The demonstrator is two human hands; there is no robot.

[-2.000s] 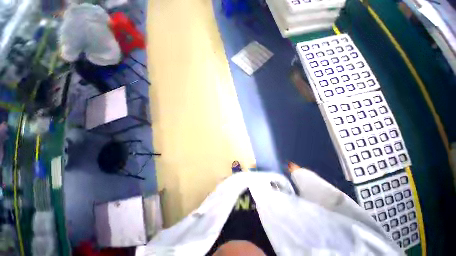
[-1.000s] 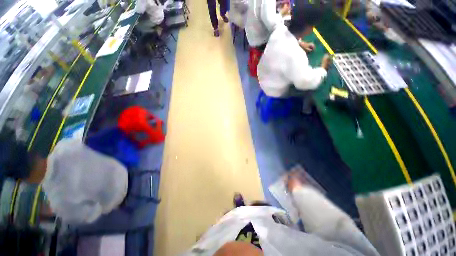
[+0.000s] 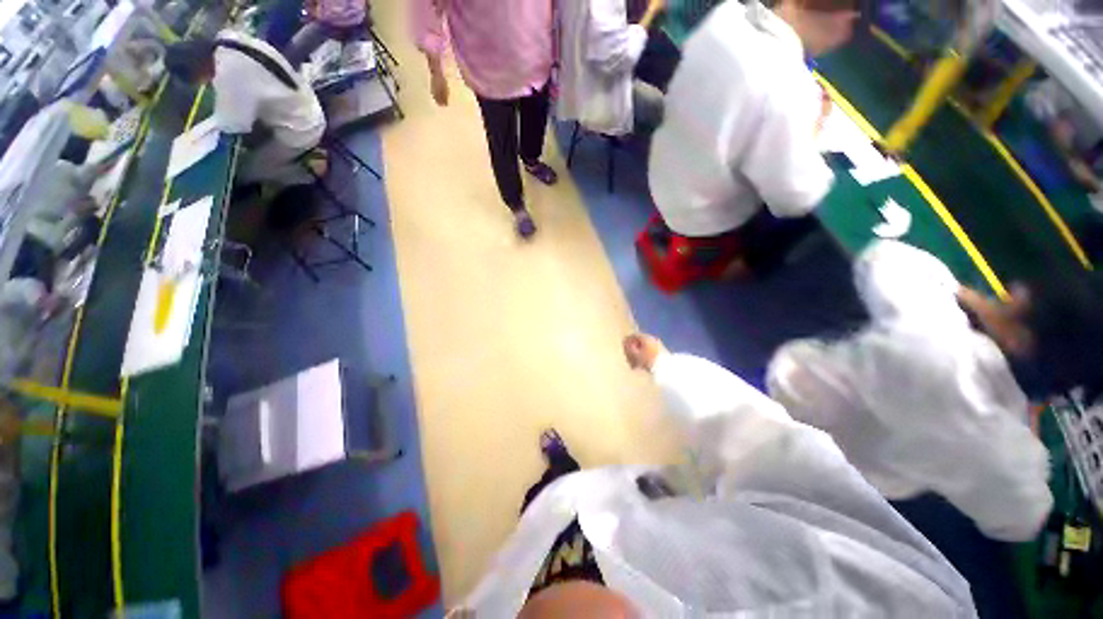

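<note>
My right hand shows at the end of a white sleeve, low over the cream walkway. It is small and blurred, its fingers look curled, and I see nothing in it. My left hand is not in view. My foot in a dark shoe shows on the walkway below my white smock. No work piece is in my hand in the frame.
A person in pink stands on the walkway ahead. People in white sit along the right bench. On the left are a red stool, a grey-white crate and a green bench.
The view has moved forward along the walkway. The person in pink is much nearer. The seated worker on the right is closer, and another now shows beside my right arm. The tray stack has left view.
</note>
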